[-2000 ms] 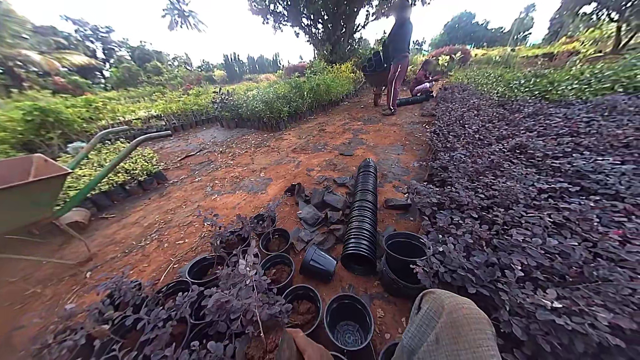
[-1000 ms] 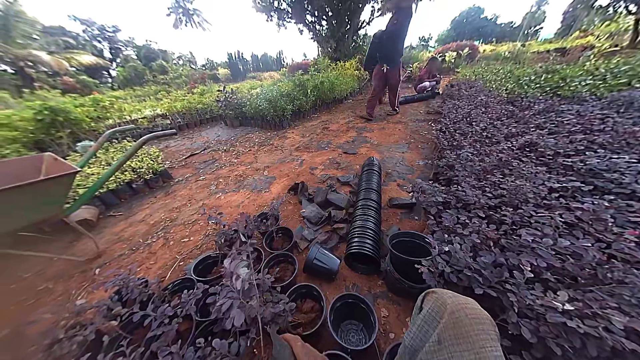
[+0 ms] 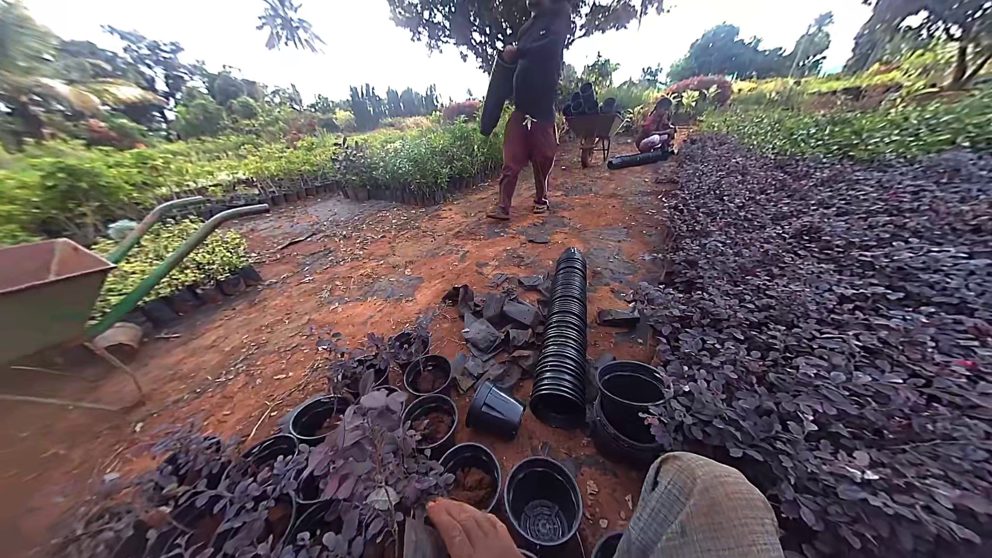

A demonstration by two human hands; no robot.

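Observation:
One hand, which looks like my right hand [image 3: 470,530], is at the bottom centre, beside a purple-leaved plant [image 3: 372,465] and touching what looks like its dark bag; its grip is partly hidden. My left hand is not visible. Just above the hand stands a black plastic pot with soil [image 3: 471,484], and right of that an empty black pot [image 3: 543,504]. Another black pot lies tipped on its side [image 3: 496,411]. A long stack of nested black pots [image 3: 564,341] lies on the ground, with more pots [image 3: 632,387] to its right.
Torn black plastic bags [image 3: 496,325] lie left of the stack. Purple-leaved plants [image 3: 837,341] fill the right side. A green wheelbarrow [image 3: 54,302] stands at left. Ahead, a person [image 3: 535,108] carries something dark, with a loaded wheelbarrow [image 3: 593,124] and a crouching person [image 3: 657,128] farther back.
The standing person has come nearer along the path and moved left, uncovering the loaded wheelbarrow behind. More of my hand shows at the bottom edge, beside the plant.

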